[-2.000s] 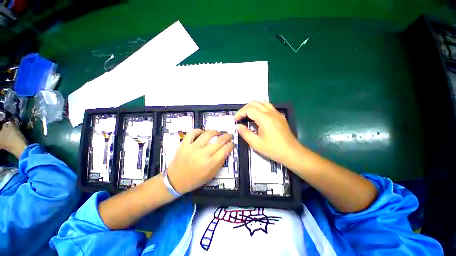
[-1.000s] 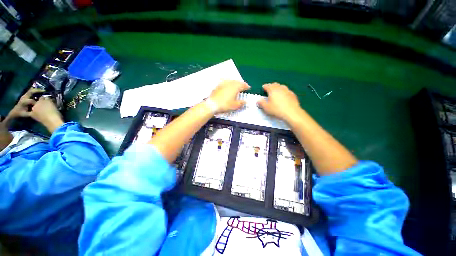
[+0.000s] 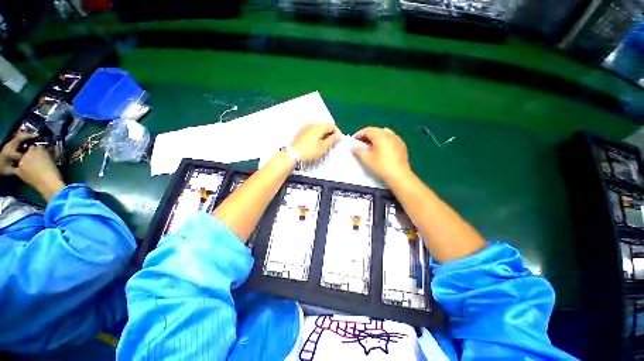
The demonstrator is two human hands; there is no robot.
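My left hand [image 3: 315,143] and my right hand [image 3: 383,151] are close together over the notched white backing sheet [image 3: 339,166], just beyond the tray. The thumb and fingers of each hand are closed together at the sheet's upper edge. Whether a small piece is between them is too small to tell. A second white sheet [image 3: 233,135] lies at a slant to the left. The black foam tray [image 3: 317,243] lies tilted in front of me, with phone frame units [image 3: 290,231] in its pockets. My left forearm covers part of the tray.
A blue bin [image 3: 109,94] and a clear plastic bag [image 3: 127,139] are at the left, beside another person's hands [image 3: 34,161]. A thin bent strip [image 3: 438,138] lies on the green mat at the right. Black trays with phone units [image 3: 620,204] stand at the right edge.
Both hands have left the phone units in the tray and moved forward to the notched sheet. Since one second ago they have come closer together. The camera view has shifted.
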